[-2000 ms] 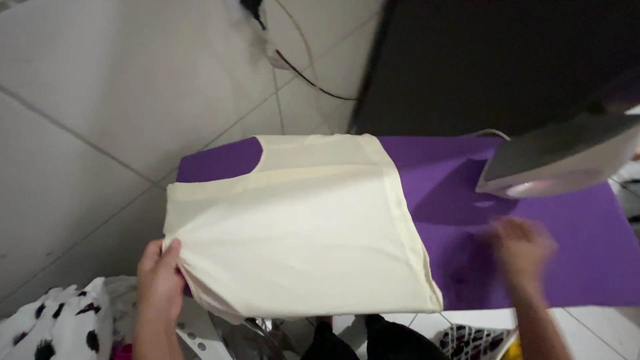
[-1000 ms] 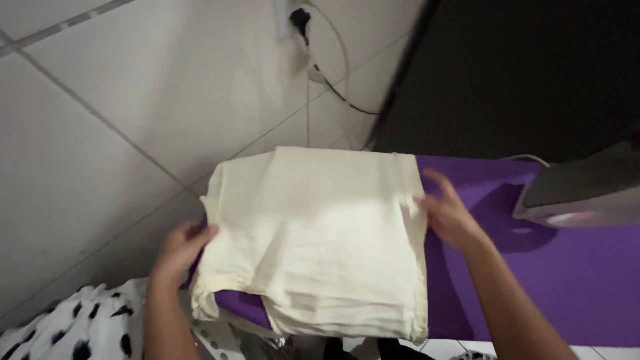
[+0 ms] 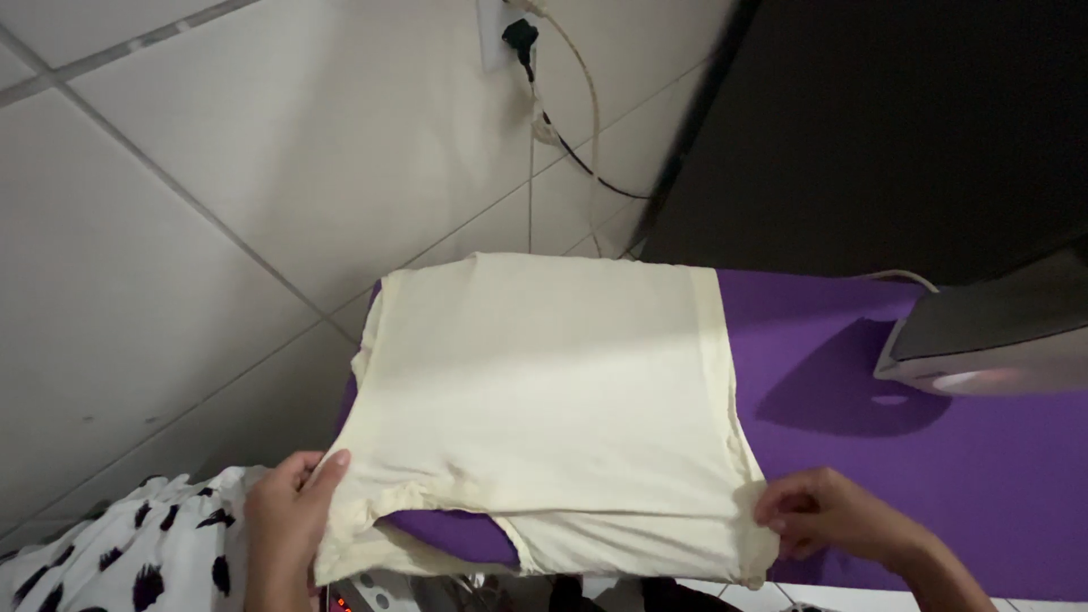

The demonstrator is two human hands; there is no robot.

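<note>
A cream fabric garment (image 3: 552, 382) lies over the left end of a purple ironing board (image 3: 858, 501), with purple showing through an opening at its near edge. My left hand (image 3: 293, 518) pinches the garment's left edge near its lower left corner. Fingers of my right hand (image 3: 829, 518) grip the lower right edge of the cloth. On the right part of the board, an iron (image 3: 1003, 331) rests with its pale, shiny side toward the garment; part of it is cut off by the frame.
White fabric with black spots (image 3: 144, 544) is heaped at the lower left. A large dark panel (image 3: 858, 136) stands behind the board. Beyond the board, a black plug (image 3: 520, 36) and cables (image 3: 586, 166) hang at the tiled wall (image 3: 340, 153).
The garment's opening, at the far left two seconds ago, now lies at the near edge. My right hand has moved from the upper right edge one second ago to the lower right edge.
</note>
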